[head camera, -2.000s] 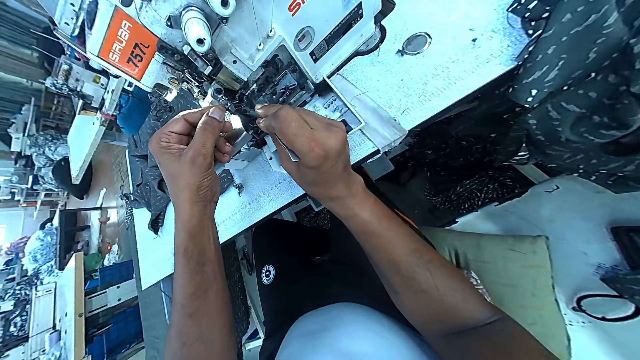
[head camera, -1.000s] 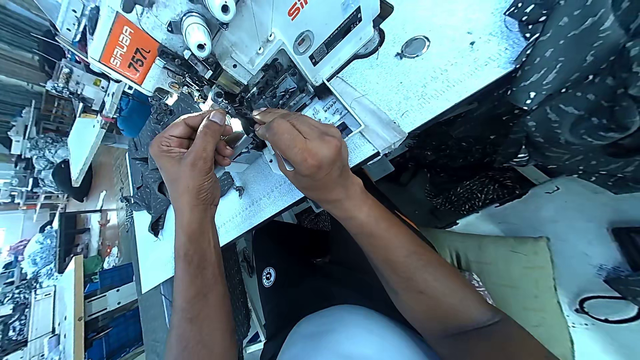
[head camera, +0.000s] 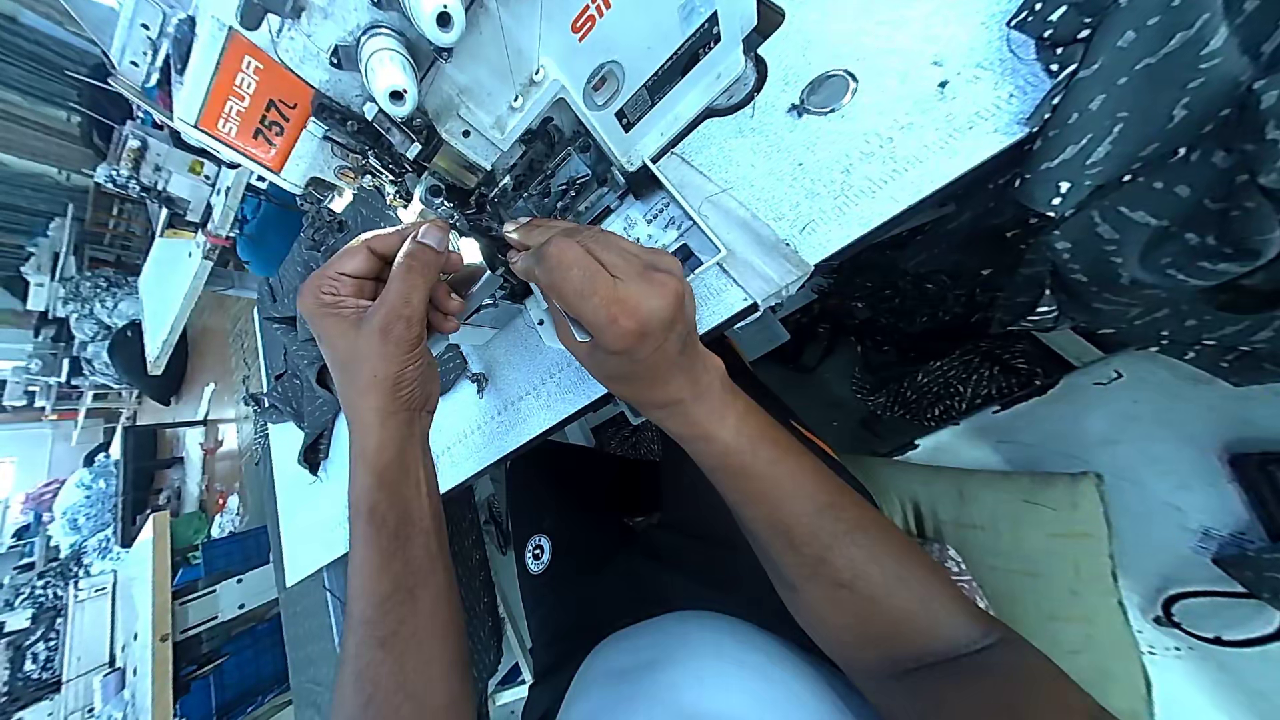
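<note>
A white Siruba overlock sewing machine (head camera: 640, 60) stands on the table, its looper area open to view. At its needle area are both my hands. My left hand (head camera: 385, 300) pinches thumb and forefinger together; what lies between them is too small to tell. Just right of it, my right hand (head camera: 610, 300) has its fingertips bent in at the dark machine parts, with a slim metal tool (head camera: 572, 318), perhaps tweezers, showing under the palm. Dark patterned fabric (head camera: 300, 290) lies left of and behind my left hand.
White thread cones (head camera: 388, 72) stand on the machine's far side. More dark patterned fabric (head camera: 1150, 180) is heaped at the right. A round metal ring (head camera: 828, 92) is set in the white tabletop (head camera: 900, 130). A green cushion (head camera: 1030, 540) lies at lower right, and other workstations stand at left.
</note>
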